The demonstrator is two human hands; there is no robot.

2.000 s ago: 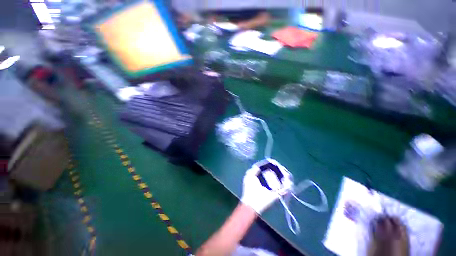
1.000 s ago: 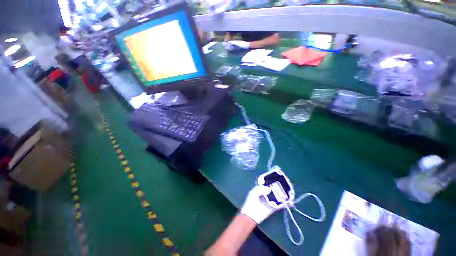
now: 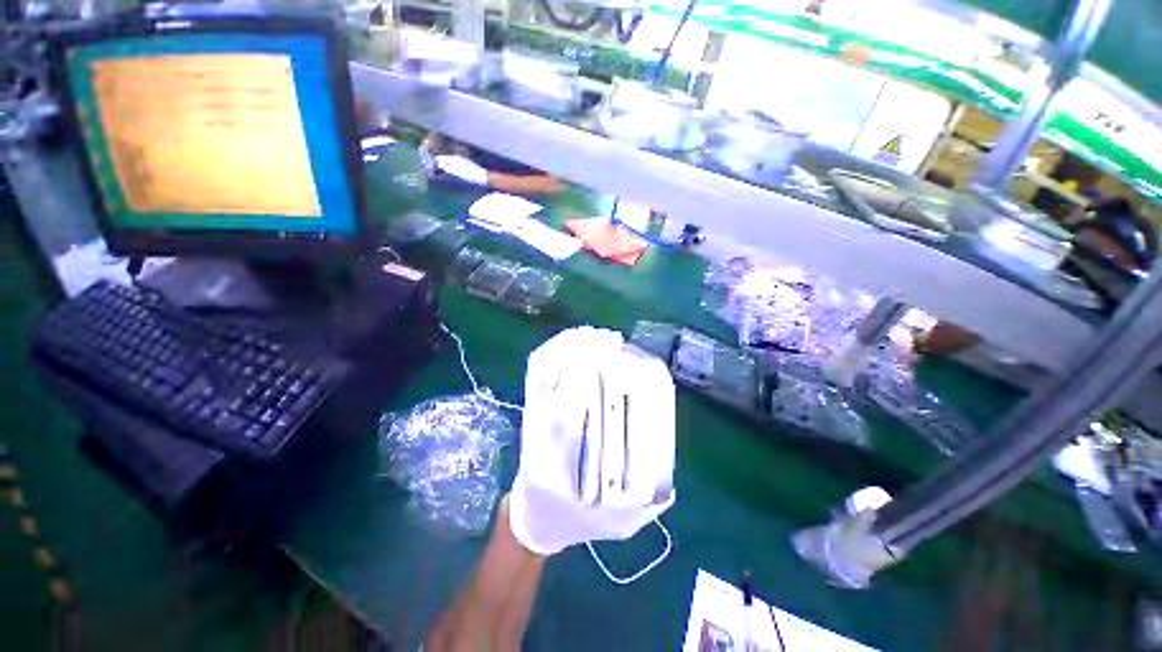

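My left hand, in a white glove, is raised over the bench and holds a white device unit. A side with long narrow slots faces me. A thin white cord loops below the hand; another stretch runs from near the computer case to behind the hand. The plug end is hidden. My right hand cannot be made out clearly; a brownish blur at the bottom right may be it. An instruction sheet is cut off by the bottom edge.
A crumpled clear bag lies left of the hand. The monitor and keyboard stand left. A bagged unit lies right, beside a metal post. Clear trays lie behind. Other people's hands show across the bench.
The view has swung up and right. My left hand has lifted the device and turned it from its black recessed side to its slotted side. My right hand is no longer visible on the sheet.
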